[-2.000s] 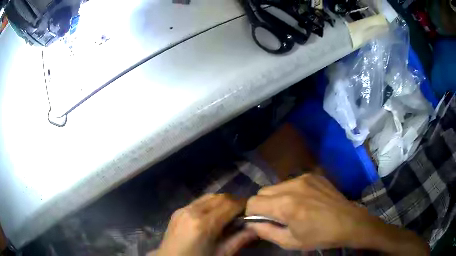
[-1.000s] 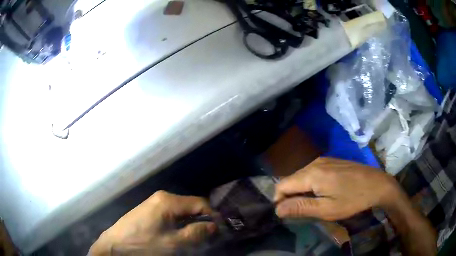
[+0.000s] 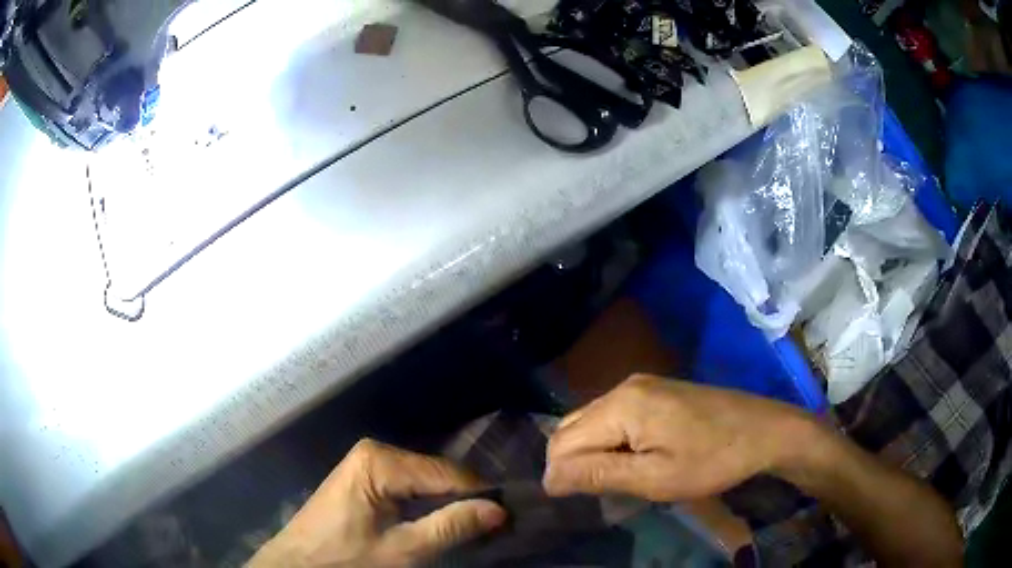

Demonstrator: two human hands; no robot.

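A dark plaid fabric piece (image 3: 502, 455) lies low in front of me, below the table's front edge. My left hand (image 3: 388, 505) pinches its edge between thumb and fingers. My right hand (image 3: 666, 444) grips it on the right with bent fingers. The hands are a short gap apart. The label seen on the fabric earlier cannot be made out now.
The white sewing table (image 3: 277, 266) slopes across the view. Black shears (image 3: 566, 105) and a black label pile (image 3: 633, 39) lie at its back. A machine part (image 3: 89, 67) is top left. Plastic bags (image 3: 793, 211) fill a blue bin (image 3: 710, 344); plaid pieces (image 3: 932, 377) lie at right.
The hands first were together, then moved apart and spread the fabric. Since a second ago the right hand has shifted left and the pale label mark has gone from sight.
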